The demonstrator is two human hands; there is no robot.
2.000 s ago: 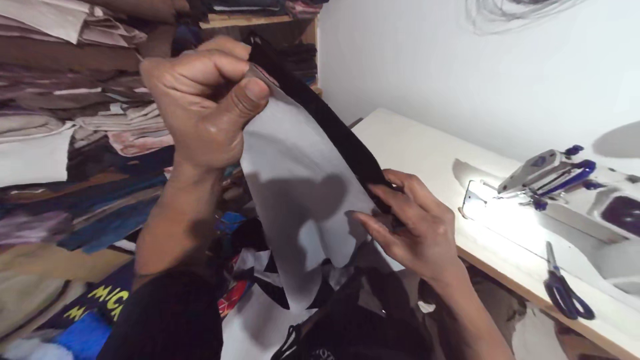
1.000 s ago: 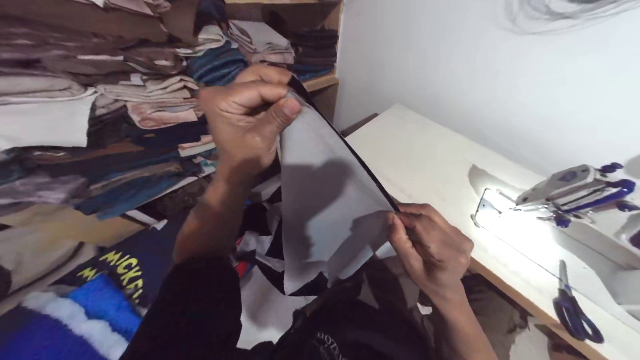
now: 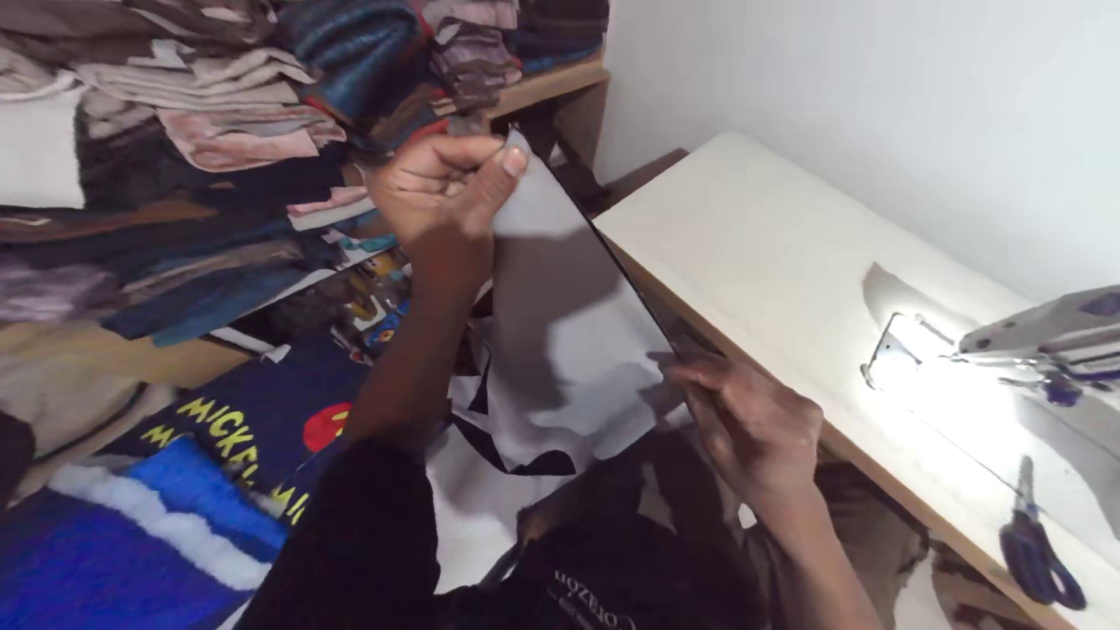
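Observation:
A light grey piece of fabric (image 3: 569, 306) with a black edge hangs stretched between my two hands, over my lap. My left hand (image 3: 446, 188) pinches its upper corner between thumb and fingers. Lower down and to the right, my right hand (image 3: 744, 420) grips the black edge, its fingertips partly hidden in shadow. Other white and black cloth (image 3: 472, 507) lies below the held piece, on my lap.
At the right, a white sewing table (image 3: 744, 227) bears a lit sewing machine (image 3: 1041, 341) and dark-handled scissors (image 3: 1032, 551) near its front edge. Shelves of folded fabrics (image 3: 236, 131) fill the left. Blue fleece (image 3: 105, 560) and navy printed cloth (image 3: 289, 394) lie at the lower left.
Two seconds ago the black side of the cloth showed as a wide band; now only a thin dark edge does. Both hands have kept hold. The view has shifted.

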